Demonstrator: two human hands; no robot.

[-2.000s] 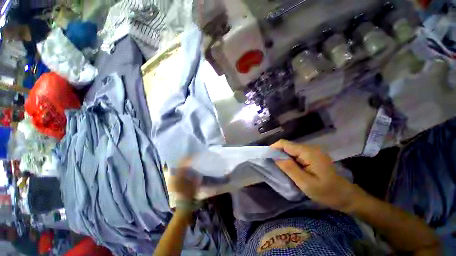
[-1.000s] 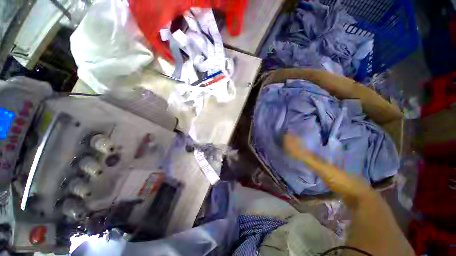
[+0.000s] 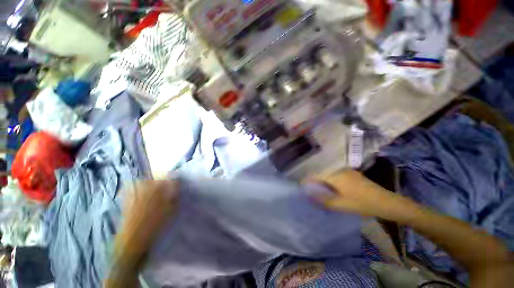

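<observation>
A light blue-grey garment piece (image 3: 242, 219) is stretched between my two hands in front of the overlock machine (image 3: 282, 73), above my lap. My left hand (image 3: 149, 211) is blurred and grips the piece's left end. My right hand (image 3: 338, 191) grips its right upper edge, thumb on the cloth. More pale cloth (image 3: 225, 149) lies by the needle area under the bright lamp; whether it joins the held piece cannot be told.
A draped garment pile (image 3: 84, 208) hangs at the left, with a red plastic bag (image 3: 42, 166) beyond it. Striped cloth (image 3: 149, 56) lies behind the table. A blue heap in a carton (image 3: 456, 169) is at the right. White strips (image 3: 414, 39) lie at the upper right. A printed label (image 3: 355, 146) hangs at the machine's front.
The view has swung back left from the carton to the machine. My right hand has come from above the blue heap to the garment piece. My left hand has come into view, holding cloth.
</observation>
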